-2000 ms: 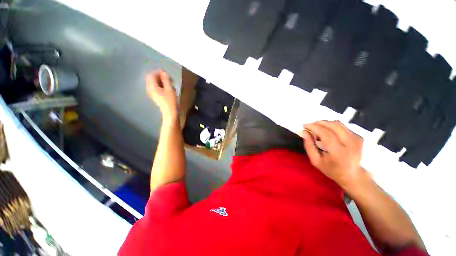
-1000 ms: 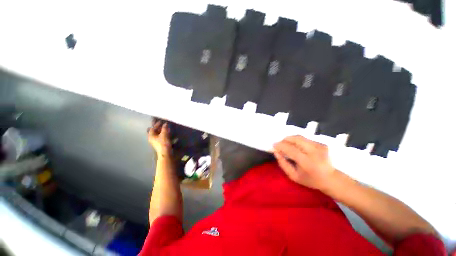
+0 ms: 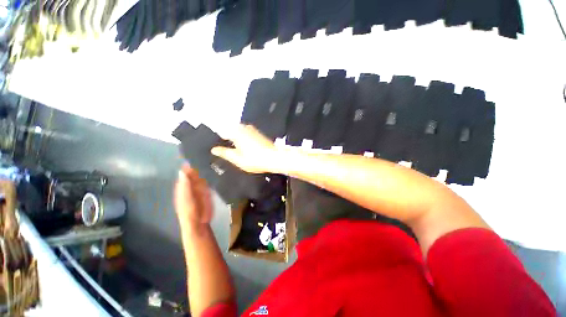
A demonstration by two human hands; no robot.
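A flat black fabric piece [image 3: 214, 162] with a small grey rectangle is held at the table's front edge, partly over the cardboard box. My left hand [image 3: 193, 198] is at its lower left side, slightly blurred. My right hand [image 3: 251, 150] lies on its upper right part with fingers spread over it. A row of overlapping black fabric pieces [image 3: 372, 121], each with a small grey rectangle, lies on the white table [image 3: 149, 99]. My right forearm crosses in front of the row's lower edge. A small black clump [image 3: 178, 104] lies left of the row.
An open cardboard box [image 3: 259, 255] with black pieces and white-green scraps stands below the table edge. More black rows [image 3: 372, 15] lie at the table's far side. A white bucket-like container [image 3: 99, 209] and a rack [image 3: 84, 236] are at lower left.
My left hand has come up from the box to the table edge, and a black piece is now held there. My right hand has moved left from the table edge onto that piece.
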